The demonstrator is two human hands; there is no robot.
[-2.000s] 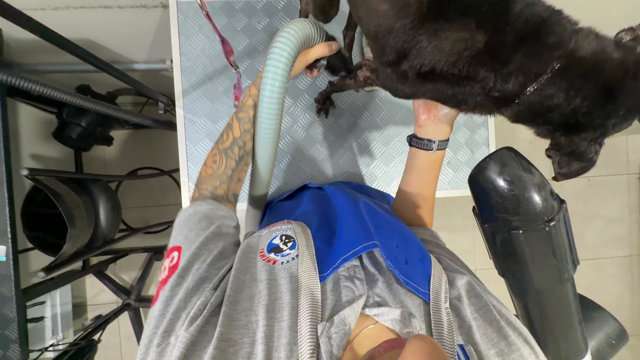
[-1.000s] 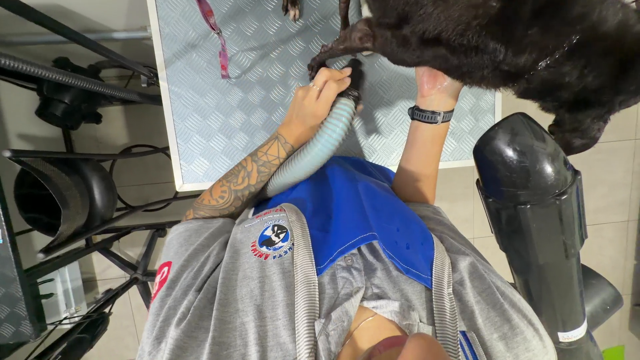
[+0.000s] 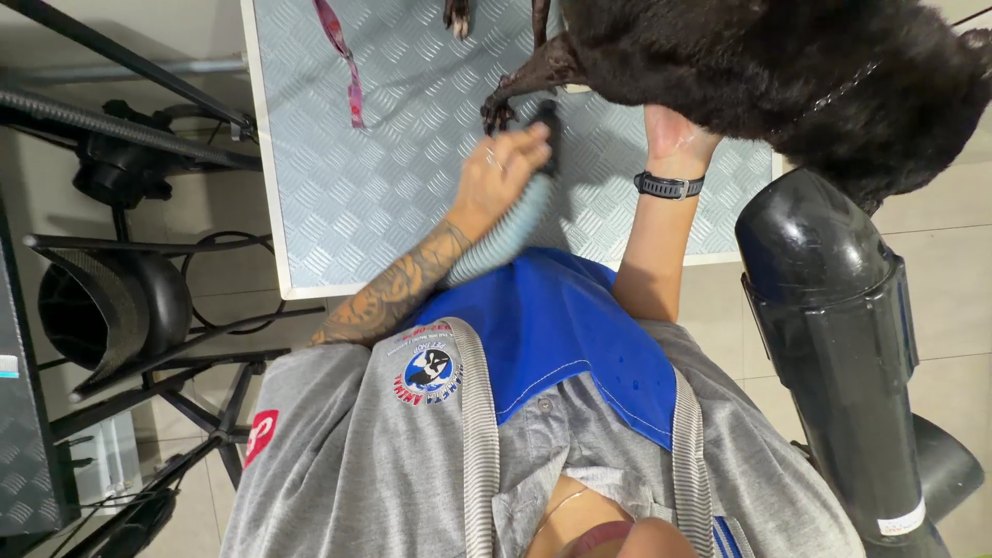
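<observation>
A black-coated dog [image 3: 697, 54] is over a metal grooming table [image 3: 341, 225], with a thin chain across its coat. My left hand [image 3: 504, 167], slightly blurred, grips the black nozzle [image 3: 549, 139] end of a ribbed light-blue hose [image 3: 504, 244]. The nozzle is beside the dog's outstretched paw [image 3: 497, 112]; whether they touch is unclear. My right hand [image 3: 678, 139], with a watch on the wrist, is under the dog's body, its fingers hidden. The hose runs back beneath my left forearm. Another paw [image 3: 459, 23] shows at the top edge.
A pink strap [image 3: 345, 70] hangs over the table at the left. A large black cylindrical machine [image 3: 837, 333] stands at the right, close below the dog. Black stands and tubing [image 3: 116, 310] are at the left, beside a dark tabletop [image 3: 23, 434]. I wear a blue apron [image 3: 542, 325].
My left hand and the hose have come nearer my body. The hose arched high beside my forearm two seconds ago; now it bends low beneath it. My right hand stays under the dog.
</observation>
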